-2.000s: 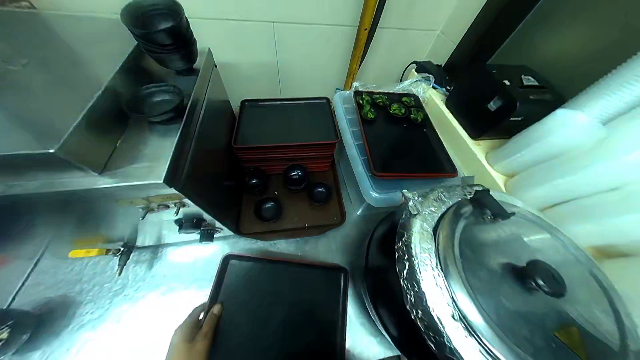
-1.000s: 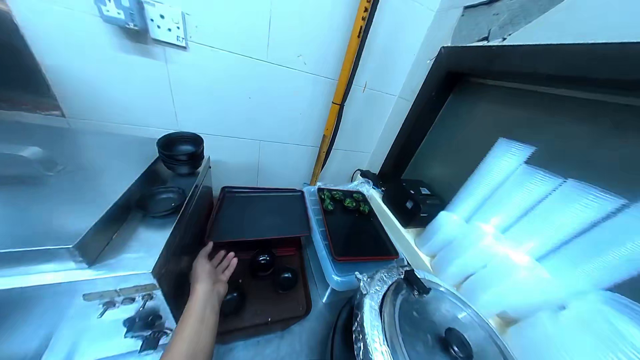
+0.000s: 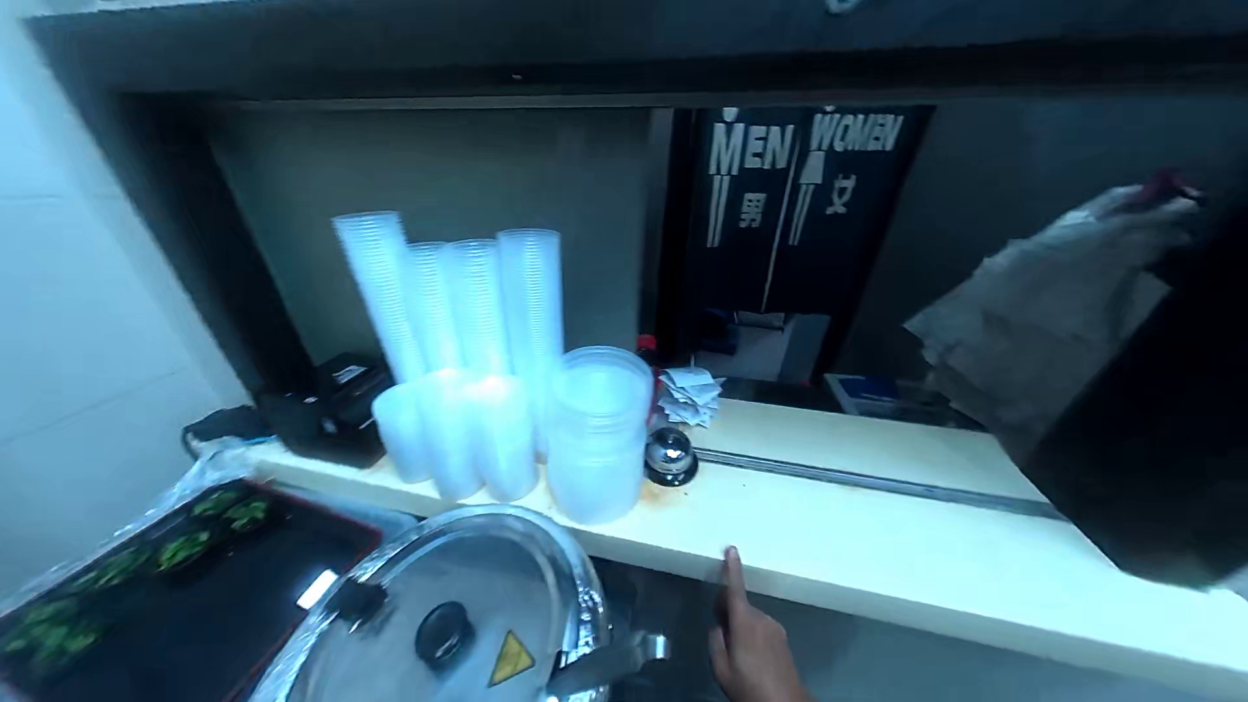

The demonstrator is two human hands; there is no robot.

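My right hand (image 3: pixel 753 643) is low in the view, index finger raised at the front edge of the pale counter ledge (image 3: pixel 877 526); nothing shows in its grasp. To its left is a round metal lid (image 3: pixel 507 595) with a black knob, on a foil-wrapped rim. A metal call bell (image 3: pixel 671 456) stands on the ledge above the hand, beside clear plastic tubs (image 3: pixel 600 439). Tall stacks of clear plastic cups or lids (image 3: pixel 531 302) rise behind. At lower left, green leafy bunches (image 3: pixel 185 551) lie on a black tray (image 3: pixel 224 604). My left hand is out of view.
A black device (image 3: pixel 341 400) sits at the ledge's left end. Folded papers (image 3: pixel 690 395) stand behind the bell. A dark object (image 3: pixel 1160 419) with a pale crumpled sheet or bag (image 3: pixel 1053 292) looms at right. A restroom sign (image 3: pixel 804 185) shows beyond the opening.
The view has swung right to the ledge. My left hand gripped a black tray, then reached over the tray stack with that tray gone from the front; now only my right hand shows.
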